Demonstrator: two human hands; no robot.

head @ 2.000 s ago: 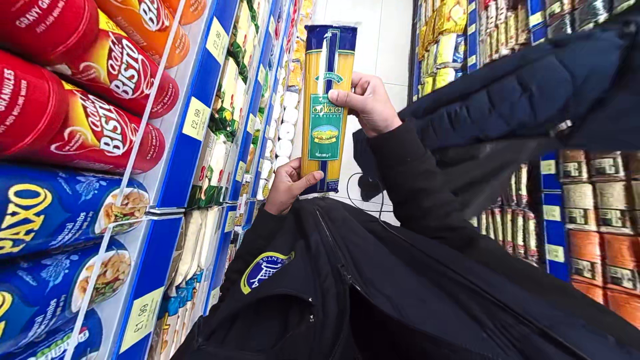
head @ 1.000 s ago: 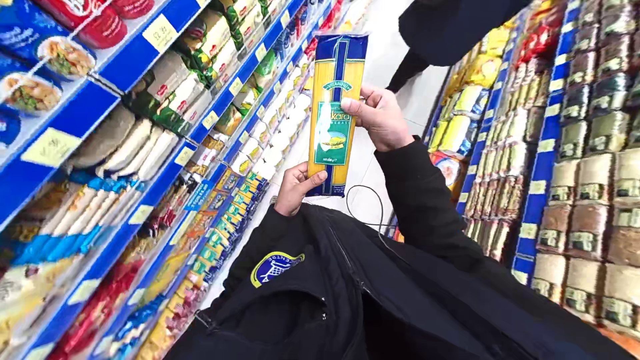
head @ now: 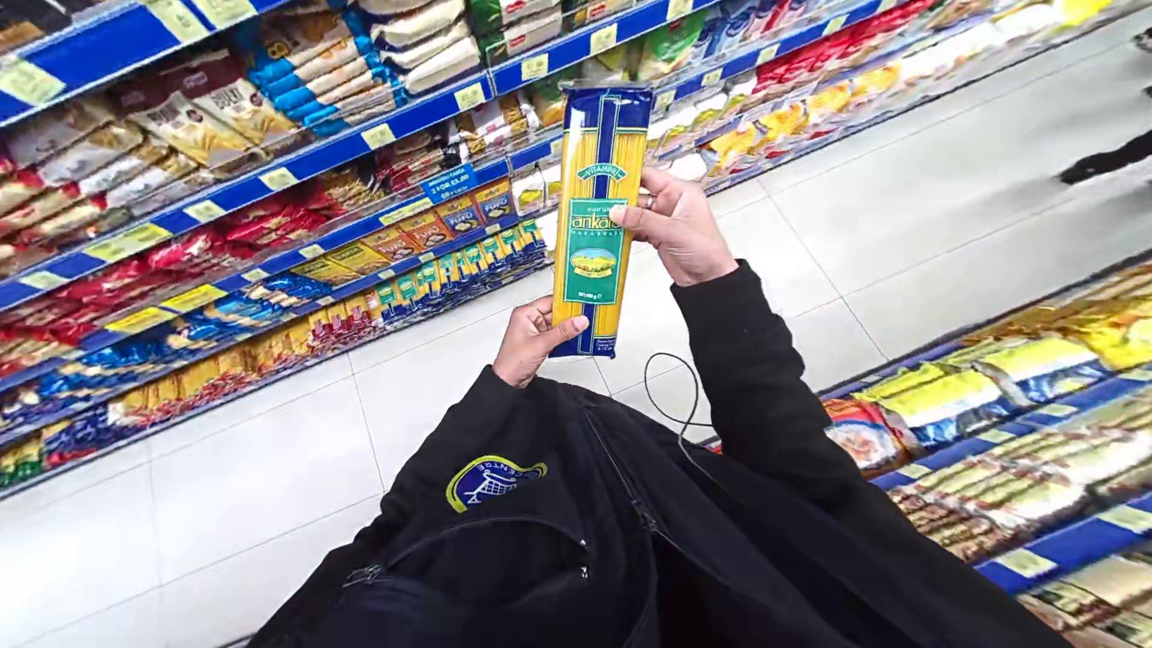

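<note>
A clear and blue plastic pack of spaghetti point(head: 601, 220) with a green label stands nearly upright in front of me, its printed face toward the camera. My left hand point(head: 533, 340) grips the lower left corner, with the thumb over the front. My right hand point(head: 682, 225) holds the right edge higher up, its thumb on the label and its other fingers partly hidden behind the pack. Both arms are in black sleeves, and below them is a black zipped jacket point(head: 540, 558) with a round yellow and blue badge.
Blue-edged shelves point(head: 378, 135) with bagged goods and boxes run along the left and top. On the bottom shelf stand similar pasta packs point(head: 432, 279). Another stocked shelf point(head: 1017, 450) is at the lower right. Between them lies a tiled floor point(head: 270, 468). A thin black cable point(head: 670, 416) loops beside my right sleeve.
The view has swung round strongly, bringing more of the left shelves and floor in. Both hands still hold the pasta pack. The dark-clothed figure at the upper right has mostly left the view.
</note>
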